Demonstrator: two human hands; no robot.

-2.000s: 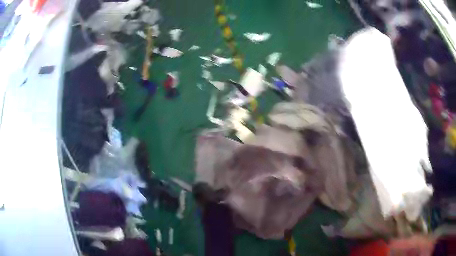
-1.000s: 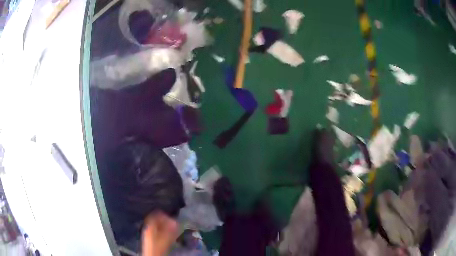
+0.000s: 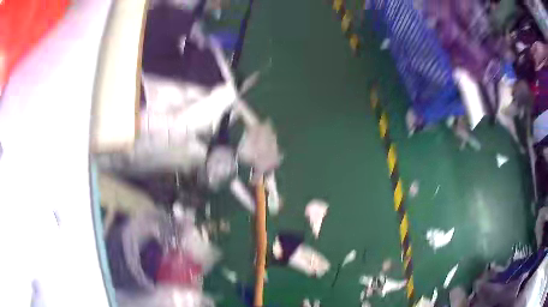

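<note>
Neither of my hands is in the picture. Nearest in front of me, a thin orange-brown wooden stick (image 3: 260, 240) lies on the green floor, with pale cloth (image 3: 259, 147) at its upper end. White and dark fabric scraps (image 3: 307, 259) lie to its right. Left of it, under the table edge, are a blurred red bundle (image 3: 179, 268) and pale, crumpled cloth or plastic. Further up, white cloth (image 3: 180, 111) and dark purple cloth (image 3: 174, 45) lie beside the table.
A long white table (image 3: 48, 198) runs along the left, with red material (image 3: 27, 30) on its far end. Yellow-black tape (image 3: 393, 168) crosses the floor. A blue slotted crate (image 3: 423, 66) with purple cloth (image 3: 474, 30) stands at upper right. More cloth (image 3: 511, 282) lies at lower right.
The view has moved forward along the table. The stick now shows lower, and the blue crate has come into view. The hand seen at the bottom and the dark legs are out of the picture.
</note>
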